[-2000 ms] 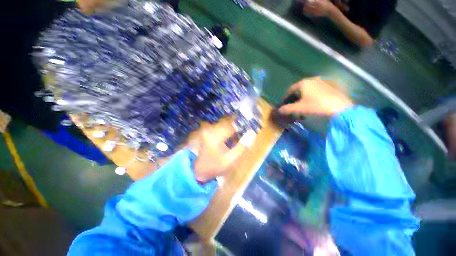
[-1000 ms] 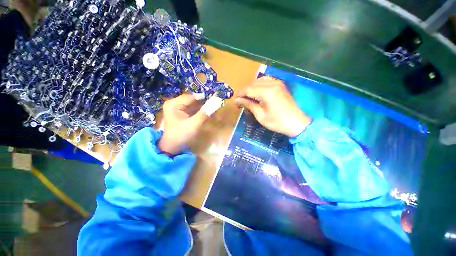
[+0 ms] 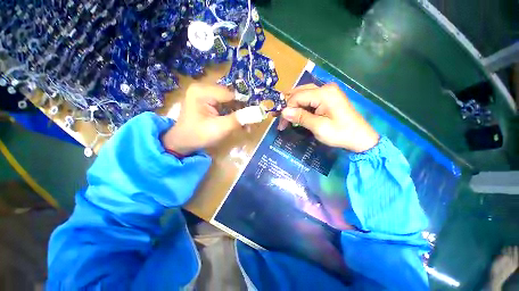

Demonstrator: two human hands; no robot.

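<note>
A strip of joined blue circuit boards [image 3: 263, 74] runs from the big pile down to my fingertips. My left hand [image 3: 207, 116], with a white wrap on one finger, holds the strip's near end. My right hand [image 3: 327, 113] has its thumb and fingertips closed at the edge of the same end board. A flat white disc [image 3: 201, 36] on a wire lies by the strip. The large pile of wired boards [image 3: 114, 51] fills the upper left.
The pile lies on a tan board [image 3: 222, 176]. A glossy printed mat [image 3: 273, 199] lies under my right arm. Black housings [image 3: 484, 137] with a wired board stand on the green surface [image 3: 336, 34] at right. Another person's hand [image 3: 505, 266] shows at lower right.
The pile and boards appear larger and higher in view. Two seconds ago my right hand was over the board's far edge with a dark item; now both hands meet at the strip's end board.
</note>
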